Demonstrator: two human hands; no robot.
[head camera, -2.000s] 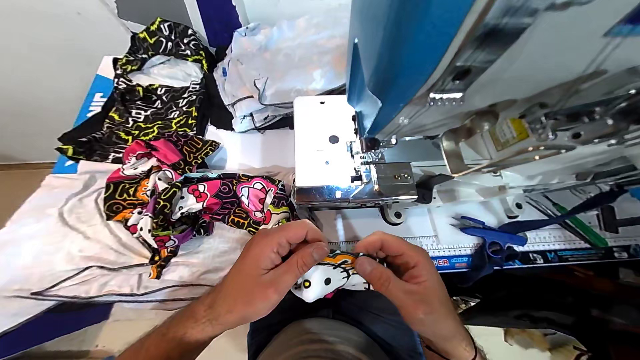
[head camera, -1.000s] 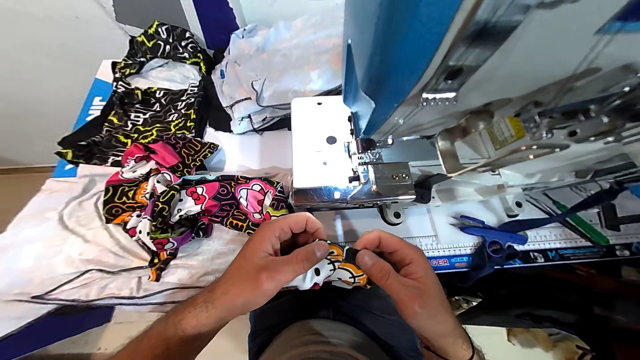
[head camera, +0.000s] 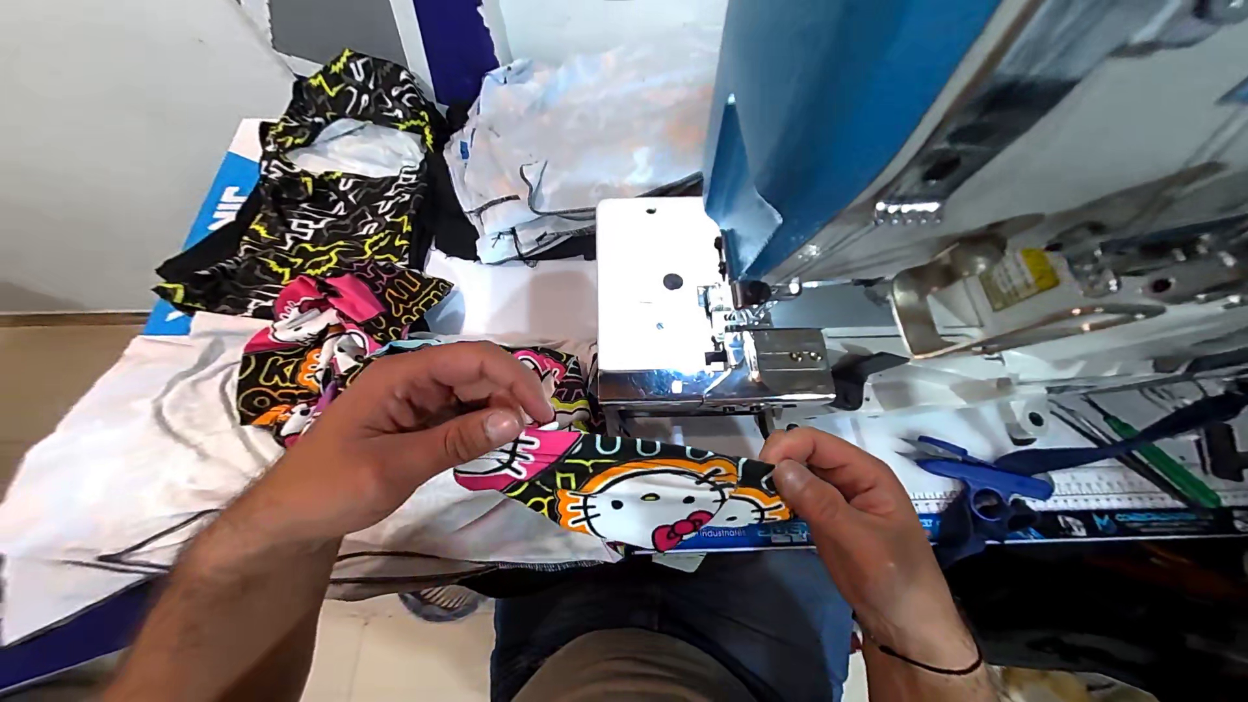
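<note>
A strip of cartoon cat print fabric (head camera: 643, 497) is stretched between my hands in front of the sewing machine. My left hand (head camera: 429, 429) pinches its left end between thumb and forefinger. At its right end, my right hand (head camera: 848, 497) grips the dark corner with thumb and fingers. Just beyond the strip stands an overlock-type sewing machine, its white and metal bed (head camera: 653, 292) near the needle area (head camera: 746, 312). More printed fabric (head camera: 322, 341) lies bunched behind my left hand, which partly hides it.
Black fabric with yellow squiggles (head camera: 331, 219) lies at the back left, beside a stack of pale fabric (head camera: 585, 146). White cloth (head camera: 127, 429) covers the left side. Blue thread snips (head camera: 985, 473), a green-handled tool (head camera: 1160, 458) and a ruler (head camera: 1072, 492) lie at right.
My hands were close together over the bunched printed piece; they have moved apart, and the strip now spans between them with its cat print showing.
</note>
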